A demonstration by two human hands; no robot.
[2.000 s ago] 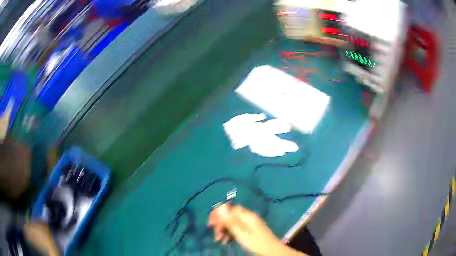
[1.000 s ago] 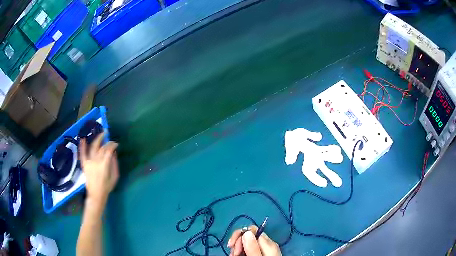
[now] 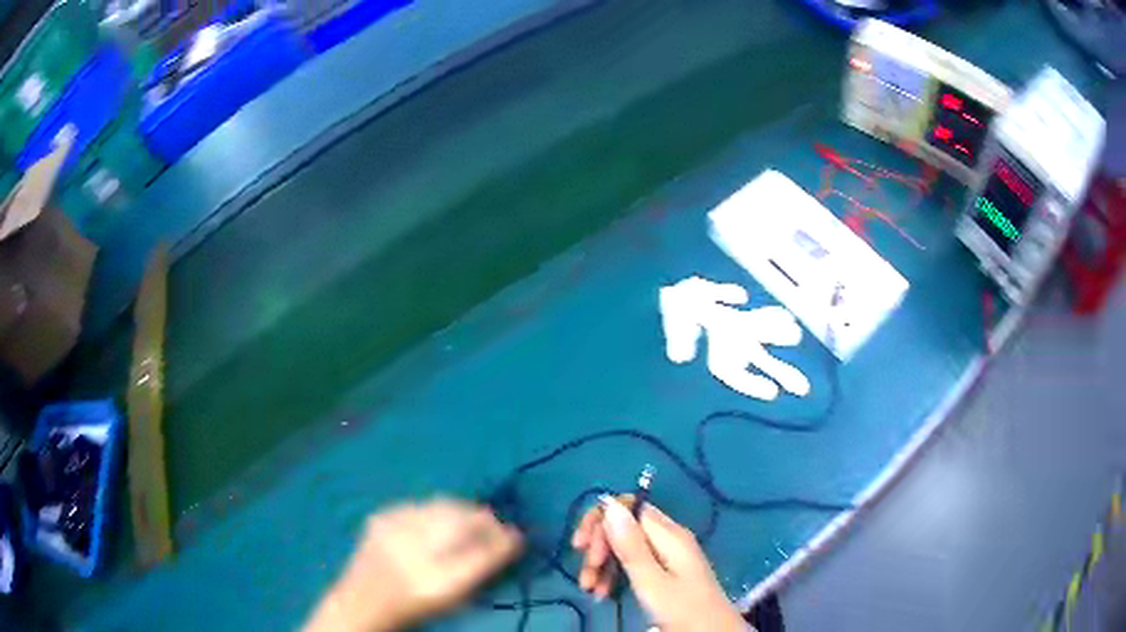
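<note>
My right hand (image 3: 648, 556) is at the bottom centre, closed on a thin black cable plug (image 3: 643, 484) with its bright tip pointing up. My left hand (image 3: 432, 556) is beside it on the left, strongly blurred; dark cord lies at its fingertips, and I cannot tell whether it holds anything. The black test cable (image 3: 766, 424) runs in loops over the green bench to the white test box (image 3: 809, 259). A blue tray (image 3: 111, 475) with dark items stands at the far left; its contents are too blurred to name.
White gloves (image 3: 731, 336) lie beside the test box. Two instruments with lit digits, one beige (image 3: 908, 93) and one white (image 3: 1031, 173), stand at the upper right with red leads (image 3: 852, 185). A yellow-brown strip (image 3: 150, 407) lies across the belt. A cardboard box (image 3: 50, 284) is at left.
My left hand has moved from the tray with the headphones to beside my right hand. The headphones no longer show clearly, and the whole strip is visible. The view has shifted; my right hand still holds the plug.
</note>
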